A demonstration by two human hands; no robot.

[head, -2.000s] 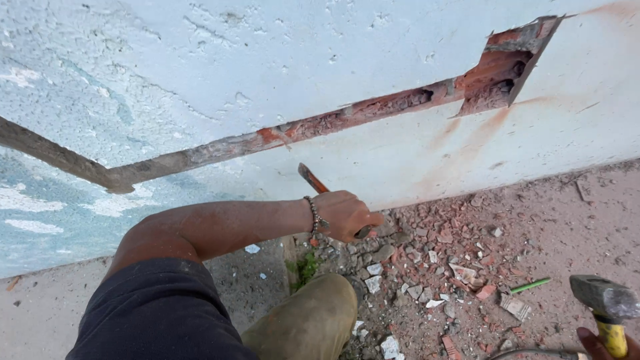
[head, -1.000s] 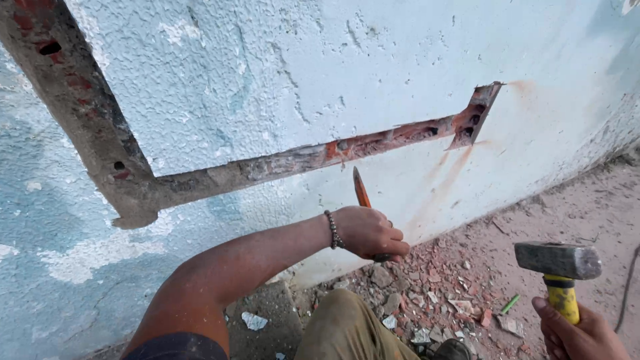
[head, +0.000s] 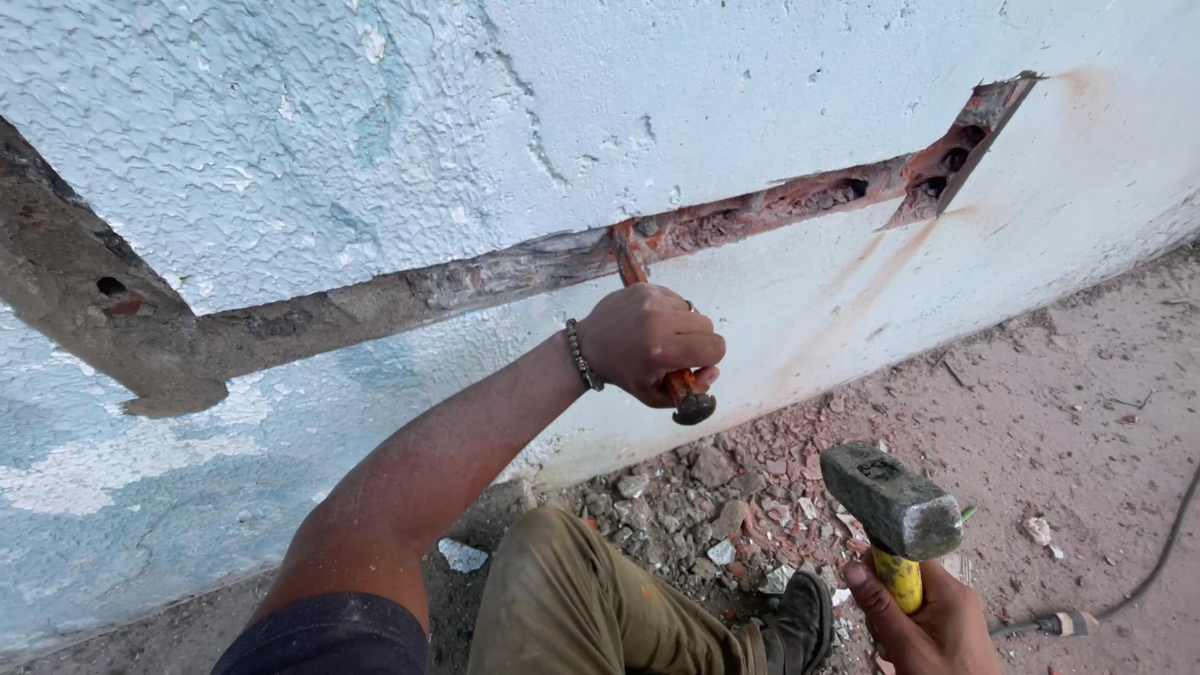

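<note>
My left hand [head: 649,345] is closed around an orange cold chisel [head: 682,381]. The chisel's tip meets the groove [head: 525,272] cut in the painted wall [head: 581,112], where grey mortar gives way to exposed red brick; its struck head points down toward me. My right hand [head: 928,619] grips the yellow handle of a club hammer [head: 891,502], held low at the right, apart from the chisel. A beaded bracelet [head: 583,356] circles my left wrist.
Broken brick and plaster rubble [head: 712,506] lies along the wall's foot. A cable [head: 1158,553] with a connector runs over the dusty ground at the right. My bent knee and a dark shoe [head: 802,623] are below. A wider recess [head: 947,164] ends the groove at upper right.
My left hand has raised the chisel from below the groove, so its tip now meets the groove. The hammer in my right hand has come nearer to the left hand.
</note>
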